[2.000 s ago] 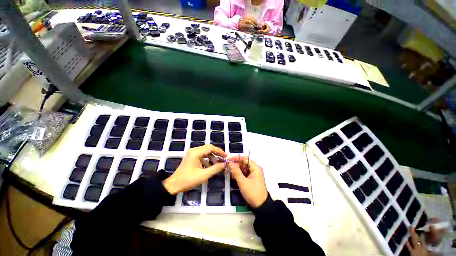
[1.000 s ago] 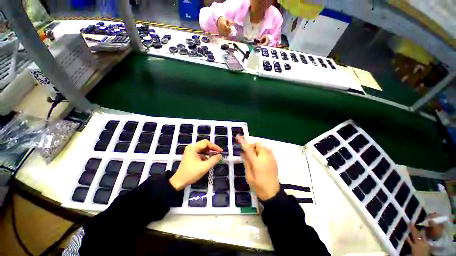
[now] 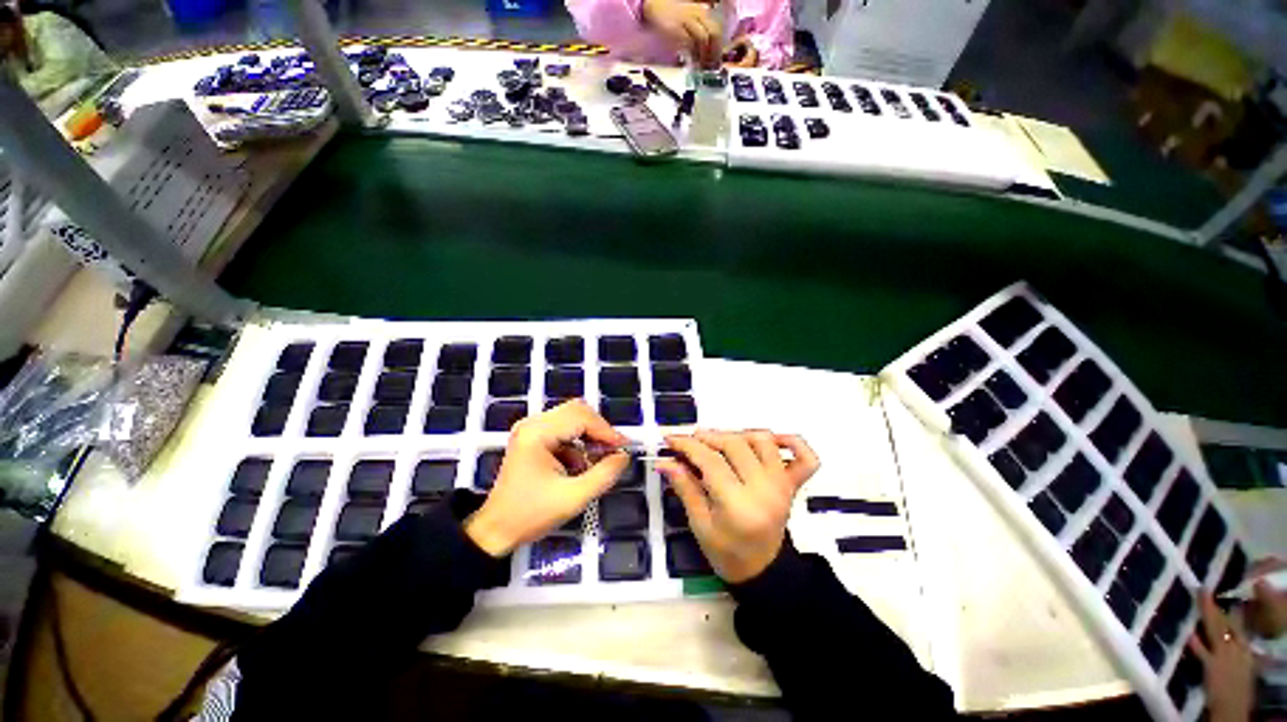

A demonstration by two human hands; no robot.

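A white parts tray (image 3: 466,447) with two rows of slots holds black rounded housings (image 3: 623,559). My left hand (image 3: 555,477) is over its right part, thumb and forefinger pinched on a pale strip with small dots (image 3: 591,519) that hangs below the fingertips. My right hand (image 3: 737,494) is just right of it, its fingertips closed on a thin tool, perhaps tweezers (image 3: 786,456), whose end sticks out at the right. A thin pale tip shows between the two hands. Whatever tiny piece is at the fingertips is too small to make out.
Two black strips (image 3: 851,522) lie right of the tray. A second tray (image 3: 1060,477) is tilted at the right, with another person's hand (image 3: 1225,649) there. A bag of small parts (image 3: 151,409) lies left. A green conveyor (image 3: 565,240) runs behind; a person in pink (image 3: 678,31) works across it.
My right hand, raised over the tray a second ago, has come down and turned, with its fingertips back near my left hand. My left hand stays pinched on the strip.
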